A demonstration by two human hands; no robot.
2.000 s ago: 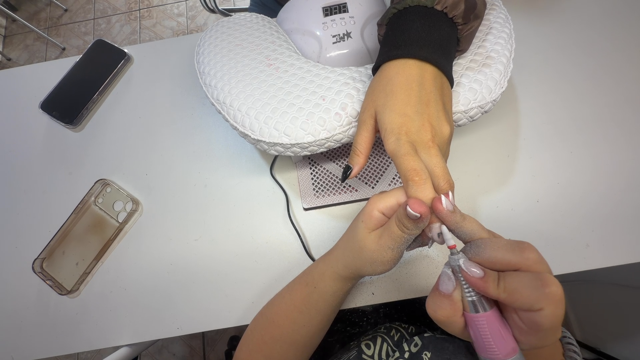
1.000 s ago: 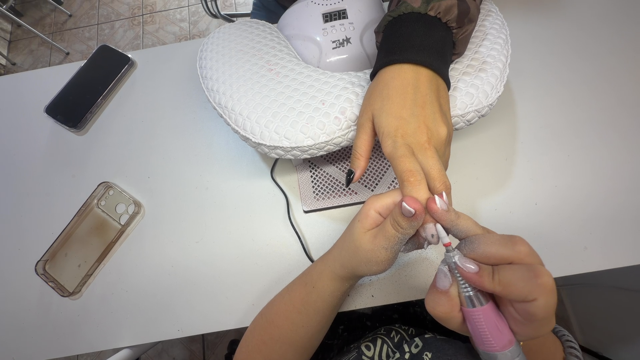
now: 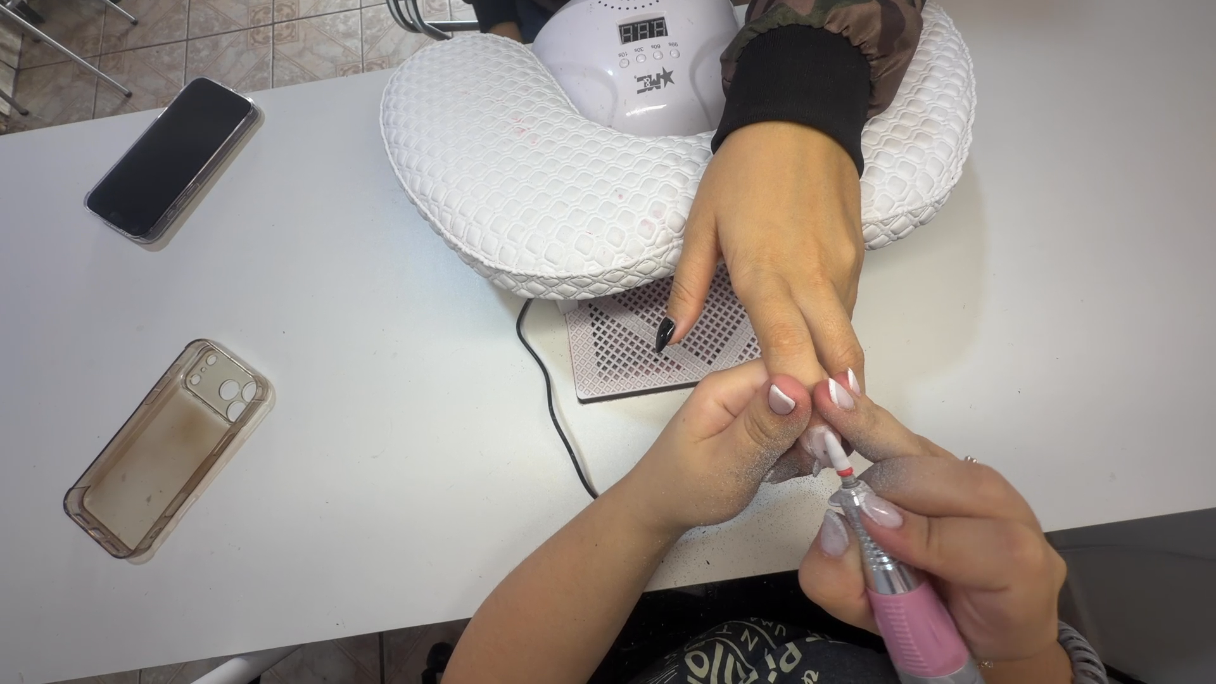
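Observation:
My left hand (image 3: 708, 456) grips a finger of another person's hand (image 3: 793, 218), its thumb laid along that finger. In my right hand (image 3: 959, 541) is a pink and silver electric nail drill (image 3: 912, 617), its white bit (image 3: 836, 451) at the fingernail. Whether the bit touches the nail cannot be told. Pale dust covers my fingers. The other person's thumb bears a pointed black nail (image 3: 665, 333). Their wrist, in a black cuff, rests on a white quilted crescent cushion (image 3: 570, 199).
Behind the cushion stands a white nail lamp (image 3: 646, 76). A perforated dust collector (image 3: 646, 351) sits under the cushion's front edge, a black cable (image 3: 546, 380) beside it. On the white table (image 3: 380, 456) lie a smartphone (image 3: 171, 161) and a translucent phone case (image 3: 166, 451) at the left.

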